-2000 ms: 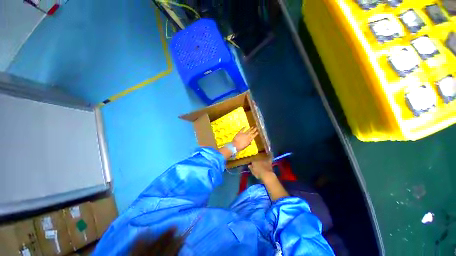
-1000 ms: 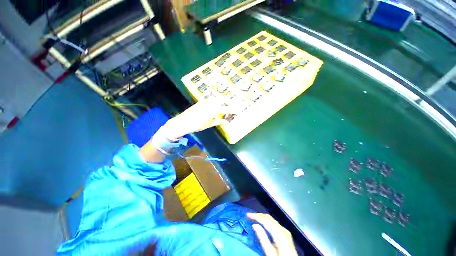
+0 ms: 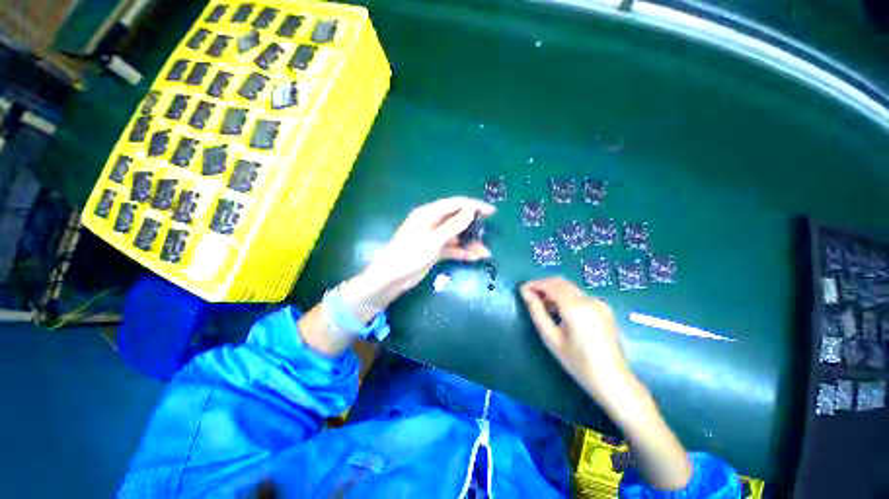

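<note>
My left hand [image 3: 434,244], with a pale blue band at the wrist, holds a small dark module [image 3: 473,230] between thumb and fingers above the green bench. My right hand [image 3: 570,322] is to its right with fingers curled; whether it holds anything cannot be told. Several dark square circuit boards [image 3: 603,231] lie flat in a loose group beyond my right hand. A tall stack of yellow trays [image 3: 327,146] stands at the left. Its top tray holds rows of dark modules, with an empty pocket near the front corner.
A black tray [image 3: 801,390] with grey pieces lies at the right edge. A thin white strip [image 3: 679,326] and a white scrap [image 3: 443,282] lie on the green bench [image 3: 468,107]. A blue stool [image 3: 156,326] is at lower left. Yellow trays [image 3: 597,462] show below the bench edge.
The view has turned from the floor carton to the bench. My left hand has left the yellow stack with a dark module. My right hand has come up over the bench.
</note>
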